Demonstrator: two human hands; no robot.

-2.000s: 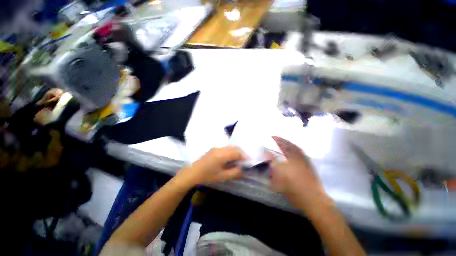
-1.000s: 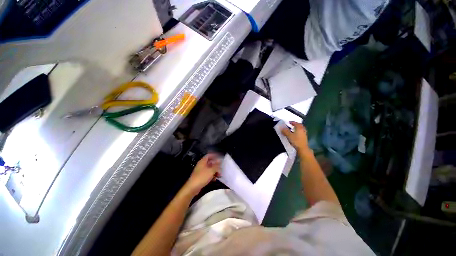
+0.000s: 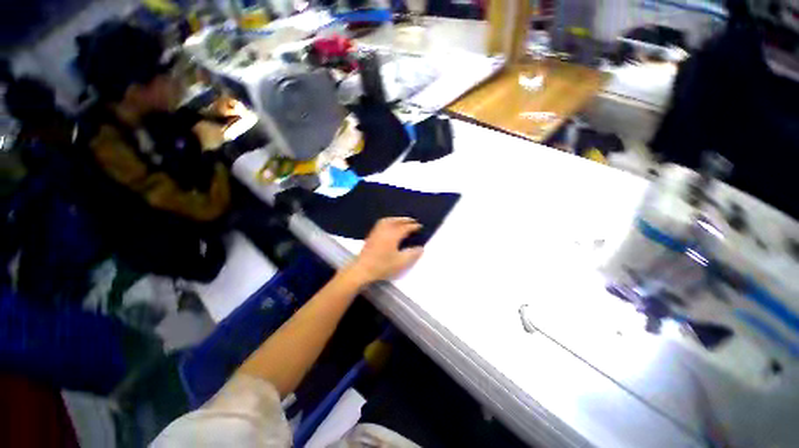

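Note:
A larger black cut panel (image 3: 377,206) lies on the white table (image 3: 508,236), left of the sewing machine. My left hand (image 3: 392,249) is at the panel's right part near the table's front edge, fingers bent; whether it grips the cloth cannot be told. My right hand is not clearly in view; only a blurred patch shows at the lower right edge. The white machine head with a blue stripe (image 3: 683,241) stands at the right, its lit needle area (image 3: 650,308) blurred.
A small folded black stack (image 3: 431,140) lies at the back left. A grey machine part (image 3: 302,109) stands beside it. A person (image 3: 144,149) sits at the far left. A blue crate (image 3: 254,328) is below the table. A wooden board (image 3: 530,96) is at the back.
The view has swung from the pieces below the table back to the tabletop on the left. My left hand has moved onto the black panel. My right hand has left the clear view.

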